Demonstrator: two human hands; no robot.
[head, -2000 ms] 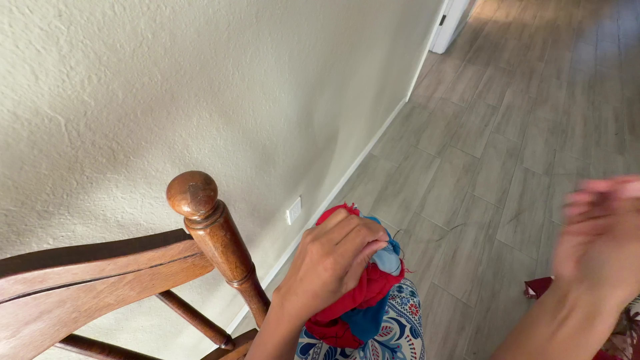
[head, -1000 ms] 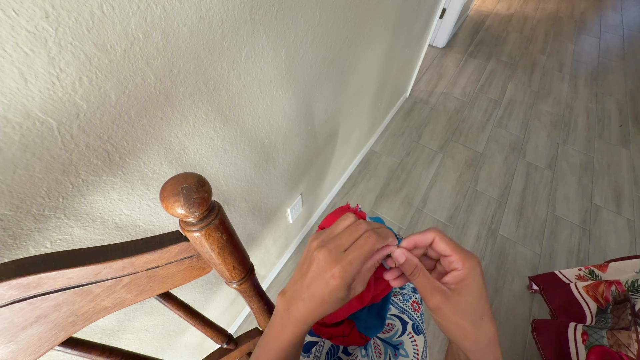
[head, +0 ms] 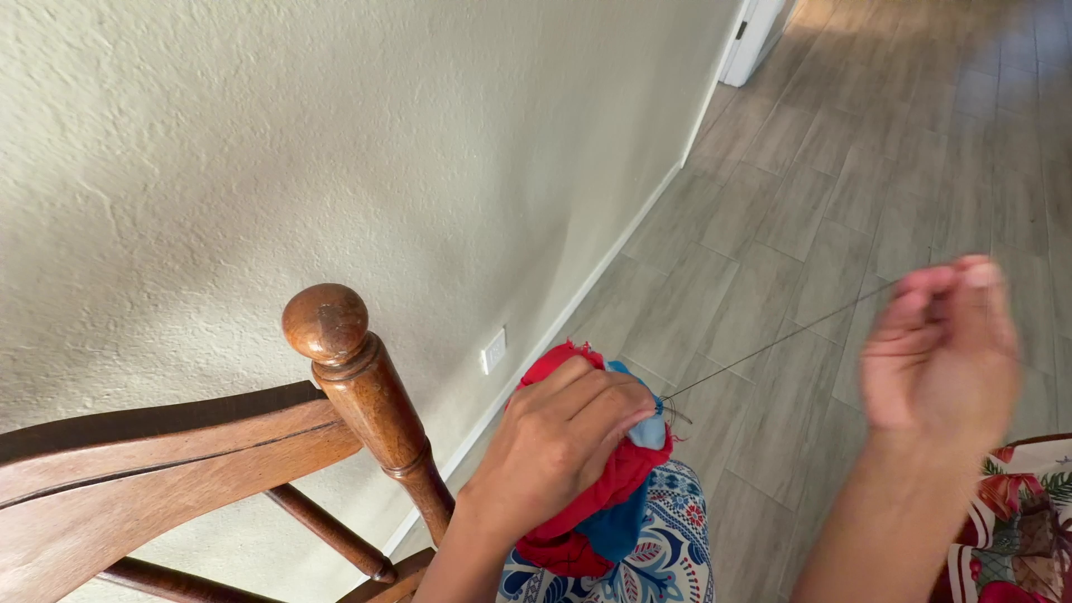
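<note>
My left hand [head: 561, 435] grips a bunched piece of red and blue fabric [head: 620, 486], whose red edge is frayed. The fabric rests over a knee covered in blue, white and red patterned cloth [head: 662, 569]. A dark thread [head: 775, 342] runs taut from the light blue part of the fabric, up and right to my right hand [head: 938, 343]. That hand is blurred, its fingertips pinched together on the thread. Whether a needle is between them cannot be told. Short loose thread ends stick out beside the left fingertips.
A wooden chair back with a turned post [head: 368, 394] stands at the lower left, near a textured wall [head: 377, 151] with an outlet [head: 494, 352]. Printed cloth with a dark red border [head: 1017, 519] lies at the lower right. Wood-look floor tiles [head: 754, 285] extend beyond my hands.
One second ago my right hand was against the left at the fabric; now it is away to the upper right with the thread stretched between. My left hand keeps its grip.
</note>
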